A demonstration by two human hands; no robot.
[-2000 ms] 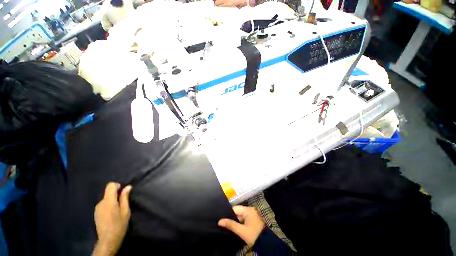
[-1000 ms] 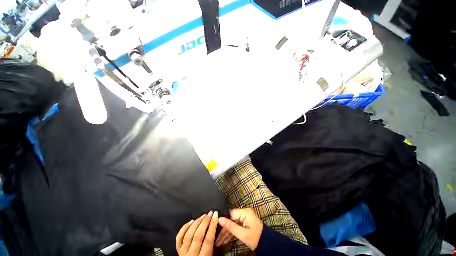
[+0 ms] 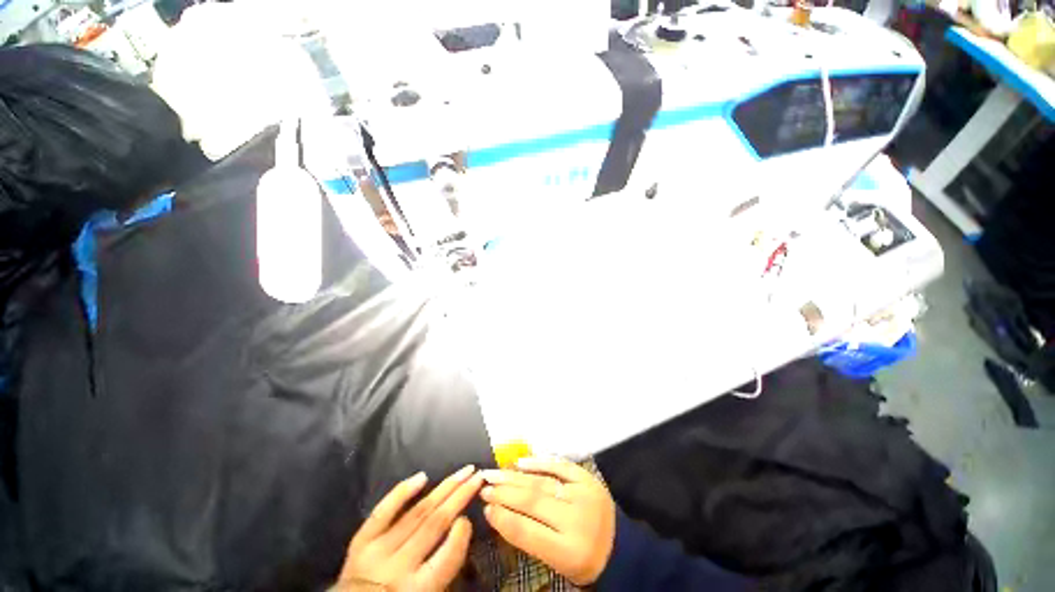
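A large black fabric panel (image 3: 231, 393) lies left of the needle area and runs down to the wearer's lap. Its right edge passes by the presser foot (image 3: 459, 257). My left hand (image 3: 411, 534) lies on the panel's lower right part, fingers pointing up and right. My right hand (image 3: 552, 517) is at the panel's right edge, its fingertips meeting my left hand's. Both hands pinch the fabric edge there; the part between the fingertips is mostly hidden. The white sewing machine (image 3: 521, 162) stands behind, its bed washed out by glare.
A white lamp (image 3: 289, 237) hangs left of the needle. A black strip (image 3: 631, 116) drapes over the machine arm. Red snips (image 3: 775, 260) lie on the bed. A pile of black pieces (image 3: 798, 474) is at right, a blue crate (image 3: 870, 353) behind it. A black bag (image 3: 93, 139) bulges at left.
Two seconds ago my hands were apart; they have come together at the fabric's right edge. Since one second ago they have moved up toward the table corner. The camera view has shifted too.
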